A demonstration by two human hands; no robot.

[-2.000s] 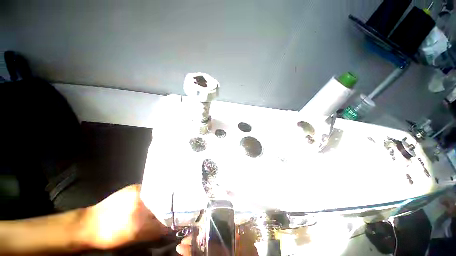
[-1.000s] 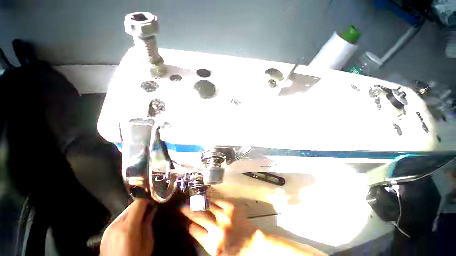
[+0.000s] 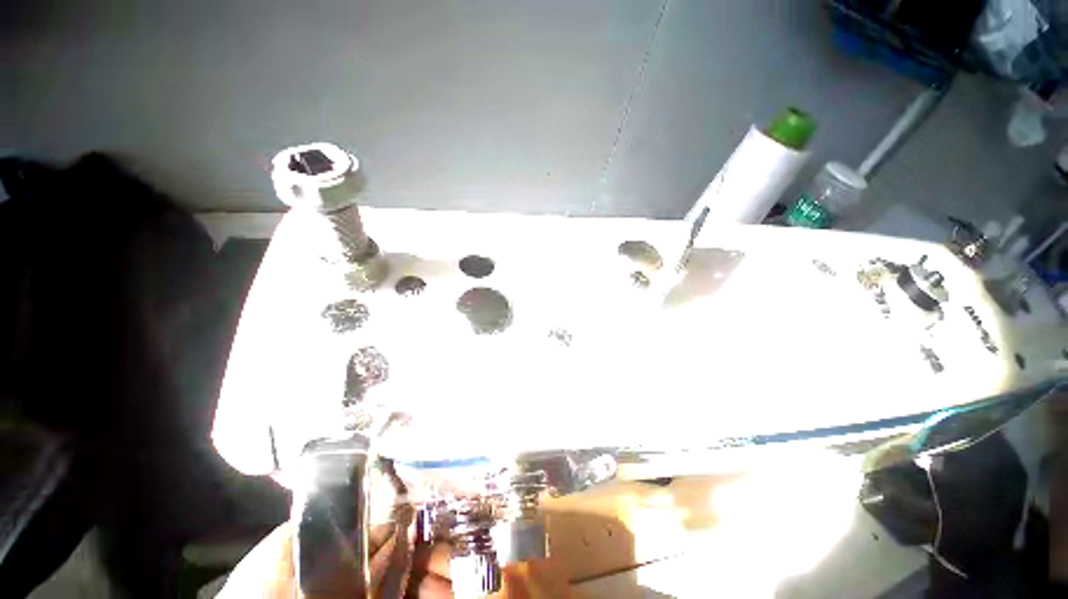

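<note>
The white sewing machine head (image 3: 586, 374) fills the middle of the view, overexposed by the lamp. Dark cloth (image 3: 105, 386) hangs in a large limp mass at its left. My left hand (image 3: 264, 570) is low, mostly hidden behind the shiny metal guard (image 3: 331, 515). Fingers of my right hand (image 3: 436, 567) show in part behind the tension assembly (image 3: 474, 544); the rest is hidden or washed out. The needle area and what the fingertips touch are hidden behind the head.
A pressure screw (image 3: 334, 211) stands at the head's left end. A white cone with a green top (image 3: 755, 170) and a small bottle (image 3: 826, 193) stand behind. The grey wall (image 3: 469, 94) runs along the back. A dark control panel (image 3: 954, 515) is at right.
The view has shifted, so the head sits lower than one second ago. Both hands are now largely hidden behind the guard and tension parts. My left hand moved in from the left side since two seconds ago.
</note>
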